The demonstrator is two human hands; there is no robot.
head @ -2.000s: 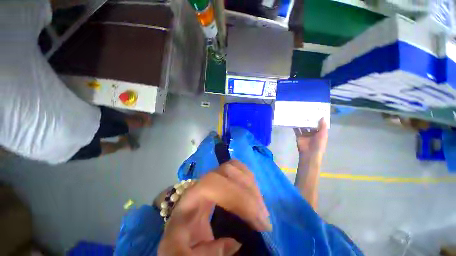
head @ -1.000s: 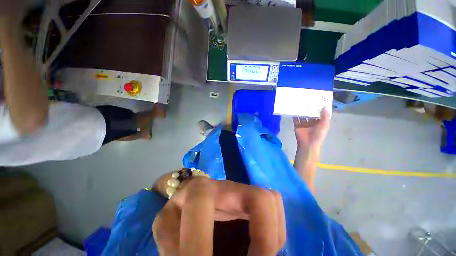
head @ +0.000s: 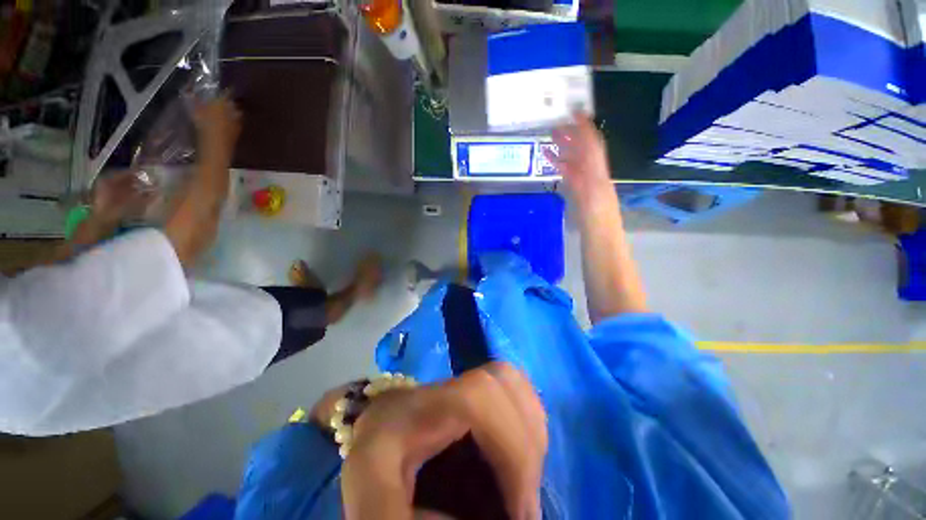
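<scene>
A blue-and-white retail box [head: 538,76] is over the silver plate of the bench scale [head: 468,93], covering its right part. My right hand [head: 581,157], blurred, is at the box's lower right corner, with the fingertips on its white half. Whether the box rests fully on the plate cannot be told. The scale's display is lit, its digits unreadable. My left hand [head: 447,427], with a bead bracelet, is close to the camera in front of my blue clothing, fingers curled. A dark area shows between its fingers; whether it is a held thing cannot be told.
Long rows of blue-and-white boxes [head: 782,91] stand on the green conveyor [head: 635,107] at right. A blue stool [head: 518,234] is below the scale. At left, a person in white [head: 152,315] handles clear film beside the brown-belt machine with a red stop button [head: 268,200].
My right hand has moved the box up and left from beside the scale's keys to over its plate. My left hand remains near my body. The person at left now reaches over the machine.
</scene>
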